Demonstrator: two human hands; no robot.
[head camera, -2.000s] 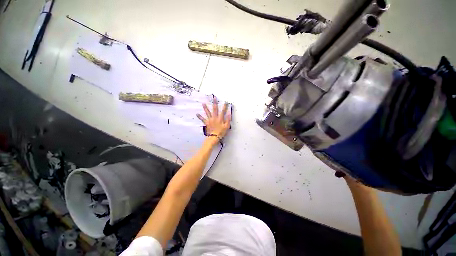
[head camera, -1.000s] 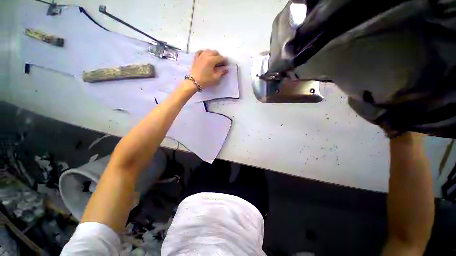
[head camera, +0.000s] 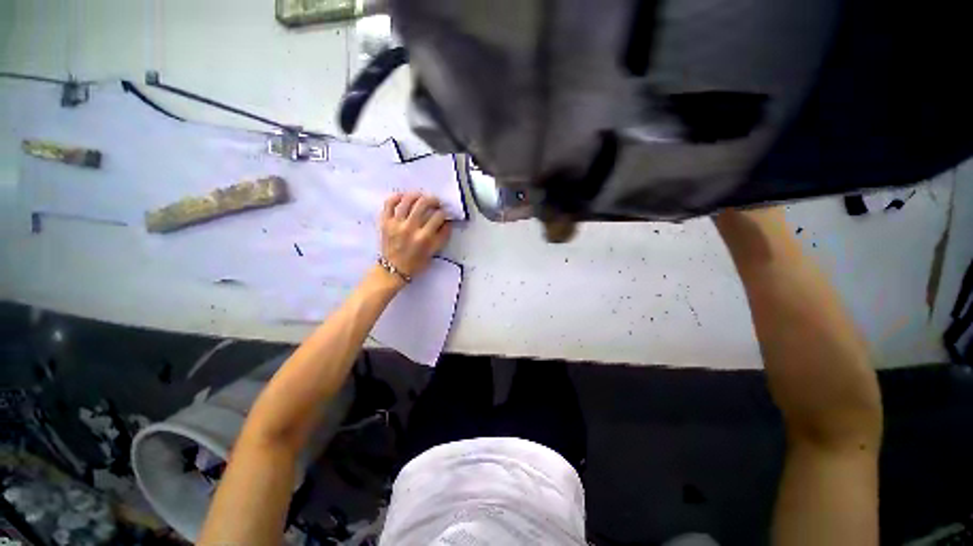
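Note:
The straight knife cutting machine fills the upper right of the view, close up and blurred. Part of its shiny base plate shows beside the right edge of the fabric lay. The lay, topped with a pale lilac paper marker, has dark ply edges. My left hand rests on the lay near its right end, fingers bent, pressing on the paper. My right forearm reaches up under the machine; the machine hides my right hand. A cloth clamp grips the lay's far edge.
Bar weights lie on the paper, and another lies at the top edge. A second clamp is at far left. A waste bin stands below the table at left. Dark scraps lie at right.
The machine has moved left, its base plate now against the lay's right edge. My left hand has shifted slightly down and left on the paper, and my right arm has moved left.

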